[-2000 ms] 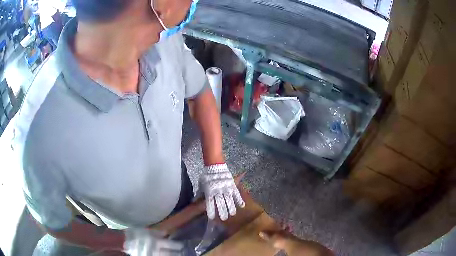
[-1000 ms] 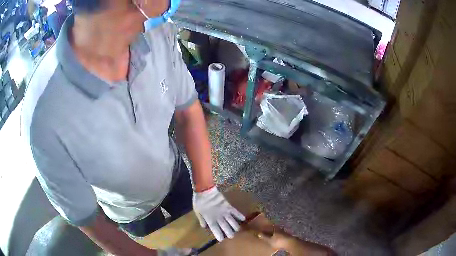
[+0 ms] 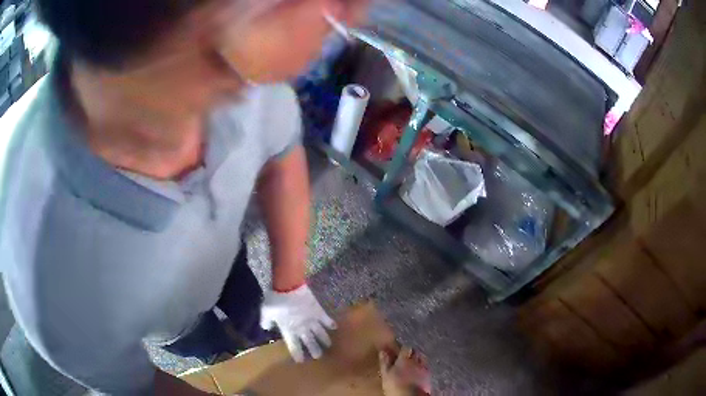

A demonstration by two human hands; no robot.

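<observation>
A brown cardboard carton (image 3: 344, 360) lies at the bottom centre, cut off by the lower edge; its flaps look folded flat. My right hand (image 3: 406, 373), bare and blurred, is at the carton's right edge with its fingers bent against the cardboard. Whether it grips the edge is unclear. My left hand is not in view. A second worker's white-gloved hand (image 3: 298, 321) rests spread on the carton's top. That worker's other hand is out of the picture.
The second worker in a grey shirt (image 3: 116, 263) leans close on the left. A metal-framed bench (image 3: 495, 131) stands behind, with a white roll (image 3: 349, 120) and a white plastic bag (image 3: 443, 188) underneath. Stacked cartons (image 3: 627, 286) rise on the right. Speckled floor (image 3: 341, 216) shows between.
The second worker has leaned closer. The dark gap and clear plastic seen earlier between the flaps no longer show. The gloved hand and my right hand appear further left; the view has shifted.
</observation>
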